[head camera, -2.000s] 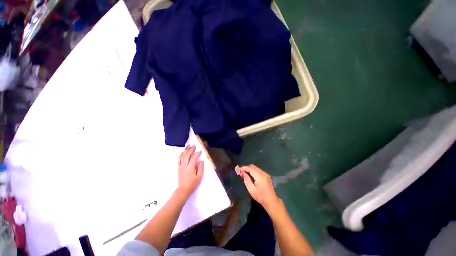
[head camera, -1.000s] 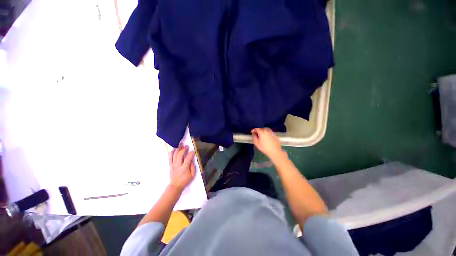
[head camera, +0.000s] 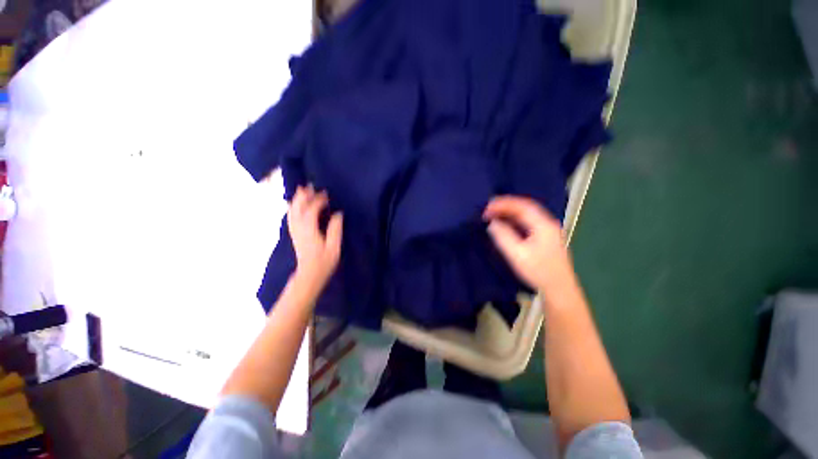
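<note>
Part-sewn navy garments (head camera: 448, 179) lie in a heap over the cream plastic bin (head camera: 466, 356), with sleeve-like panels overlapping the white table's edge. My left hand (head camera: 314, 235) is on the left part of the navy cloth, its fingers apart, with no clear grip to be seen. My right hand (head camera: 529, 238) is at the right part of the cloth, fingers curled with thumb and forefinger near each other; it is slightly blurred, and whether it pinches cloth cannot be told.
The white table (head camera: 161, 206) is on the left. On it are a black flask (head camera: 40, 320), a flat black phone (head camera: 94, 338), a thin dark rod (head camera: 151, 356) and a tiny object (head camera: 202, 355). Green floor (head camera: 691, 224) is at right, with a grey-white container (head camera: 794, 359).
Both hands have moved forward onto the navy cloth, the left from the table top and the right from the bin's rim. The view has shifted, and the cloth's near part lies differently.
</note>
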